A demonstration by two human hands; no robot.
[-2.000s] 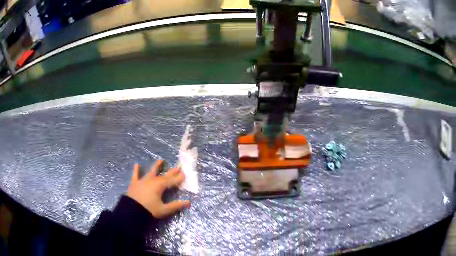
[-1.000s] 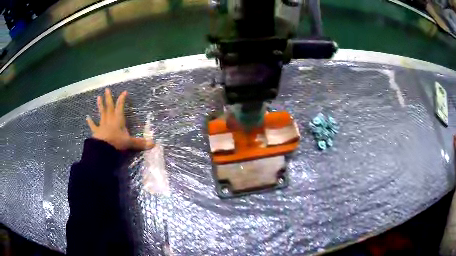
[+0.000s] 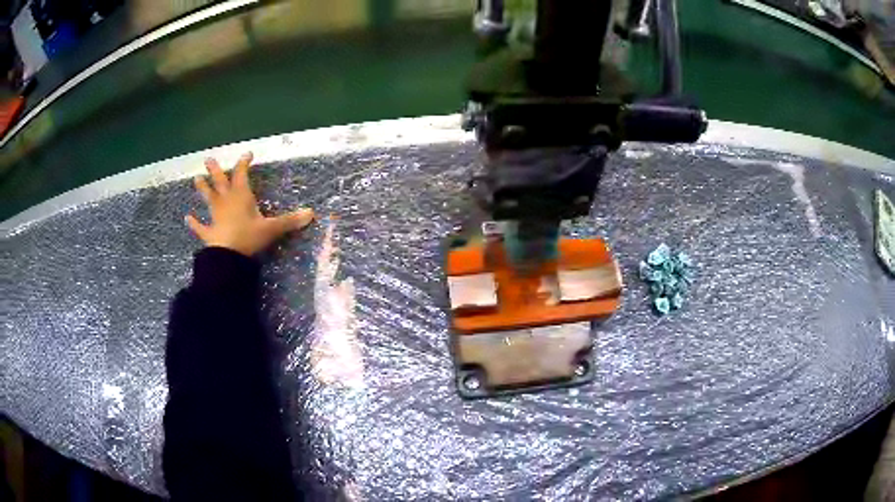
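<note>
My left hand (image 3: pixel 236 214) lies on the bubble wrap bench cover (image 3: pixel 412 431) at the left, near its far edge. Its fingers are spread and it holds nothing. A dark sleeve covers the arm. My right hand is not in view. The hand lever press (image 3: pixel 550 147) stands right of centre, its upper part cut off by the top edge. Its orange block (image 3: pixel 530 312) with two pale pads sits above a silvery base plate (image 3: pixel 522 355). A small pile of teal caps (image 3: pixel 666 278) lies right of the press.
A green conveyor belt (image 3: pixel 324 74) runs behind the bench's white edge (image 3: pixel 363 130). A pale flat object (image 3: pixel 886 231) lies at the far right, cut off by the picture's edge. Part of a pale sleeve or arm (image 3: pixel 883 461) shows at the lower right edge; whose it is cannot be told.
Over the two seconds, my left hand has moved forward and left over the cover, and its arm is stretched out further. The view has shifted. The press and teal pile appear undisturbed.
</note>
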